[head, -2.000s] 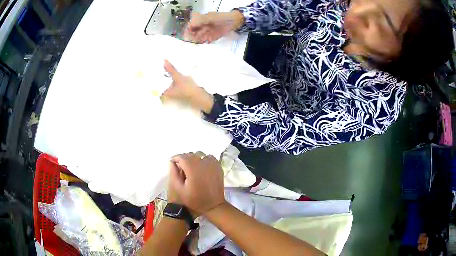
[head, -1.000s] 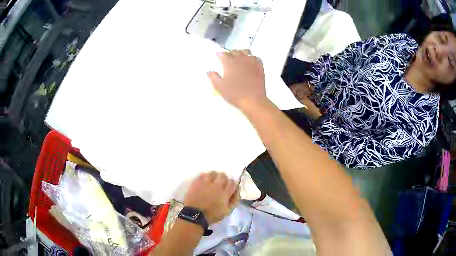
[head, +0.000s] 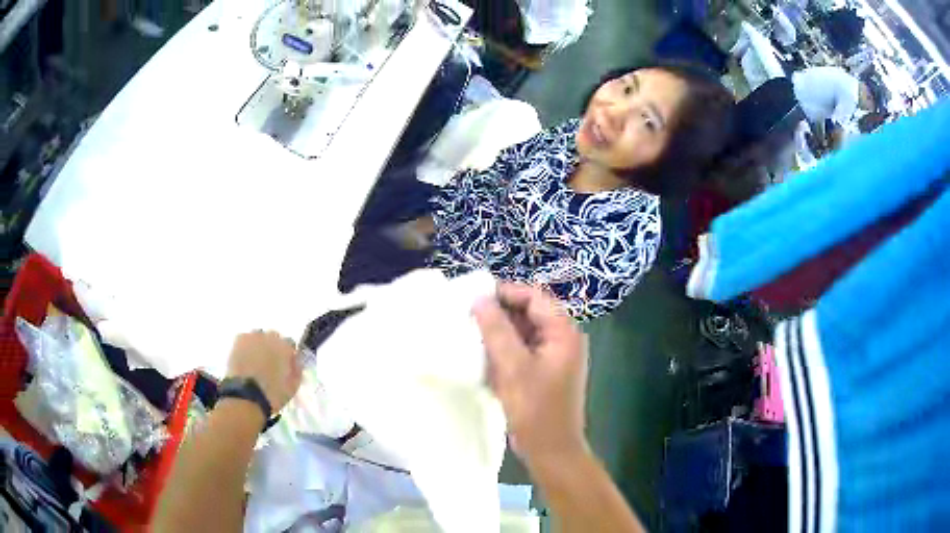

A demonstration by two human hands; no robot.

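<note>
A white cloth hangs in front of me, off the table's near right side. My right hand grips its upper edge and holds it raised; the cloth drapes down below. My left hand is curled at the near edge of the white tabletop, beside the cloth; whether its fingers hold anything cannot be told. The white tabletop is very bright. The sewing machine's metal needle plate shows at its far side.
A person in a dark blue and white patterned top sits right of the table. A red basket holds a clear plastic bag at lower left. A blue sleeve with striped cuff is close at right. A dark blue bin stands in the aisle.
The view has swung right. My right hand has left the tabletop and lifted the white cloth off it to the right. The blue sleeves have come into view; the seated person has leaned back from the table.
</note>
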